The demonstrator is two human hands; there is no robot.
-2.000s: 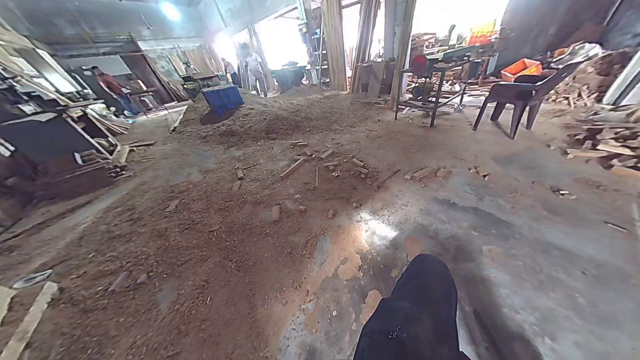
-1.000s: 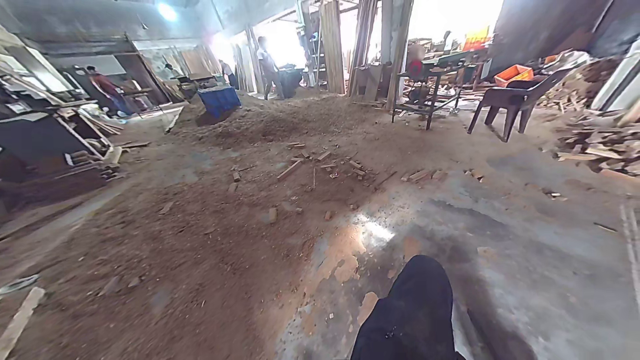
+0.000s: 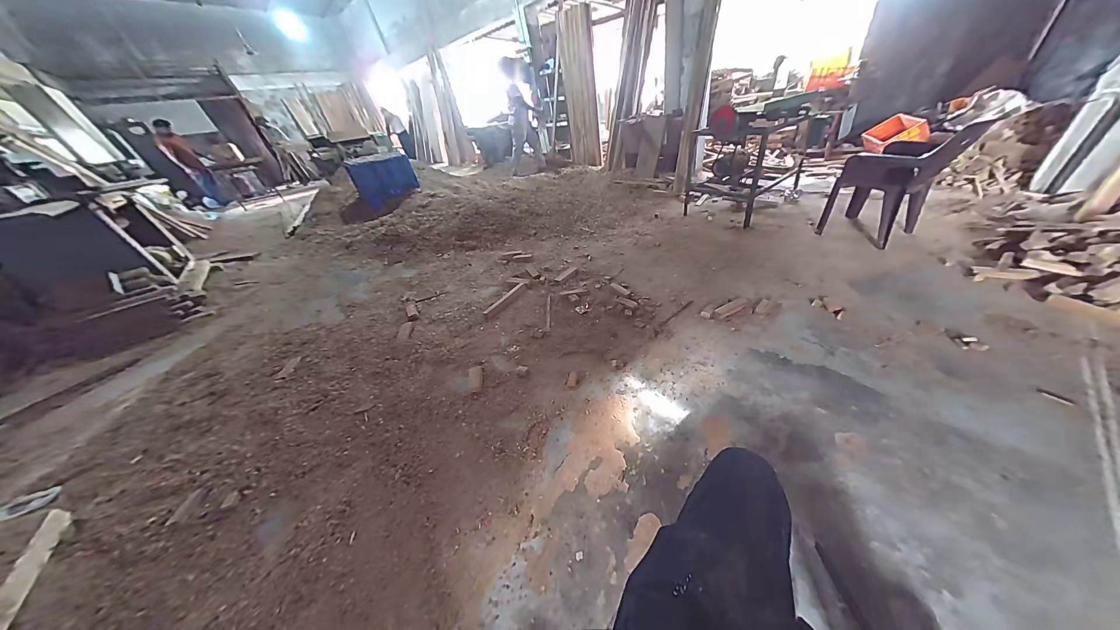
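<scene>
Neither my left hand nor my right hand shows in the head view, so what they hold or touch is hidden. My knee in dark trousers (image 3: pixel 717 542) juts up from the bottom edge, right of the middle. Ahead of it, small wood offcuts (image 3: pixel 506 299) lie scattered over a floor covered in sawdust. A single short wood block (image 3: pixel 475 378) rests on the sawdust nearer to me. At the lower left edge is a pale wooden board (image 3: pixel 33 560).
A blue container (image 3: pixel 382 181) stands by a sawdust mound (image 3: pixel 507 206). Right of it are a metal-framed stand (image 3: pixel 751 166), a dark plastic chair (image 3: pixel 901 179), an orange crate (image 3: pixel 896 131) and piled offcuts (image 3: pixel 1050 254). People are at the back: one left (image 3: pixel 179 153), another near the middle (image 3: pixel 522 122).
The person at the back middle has moved to the right relative to the blue container since the one-second-old frame. My knee stays at the bottom of the view.
</scene>
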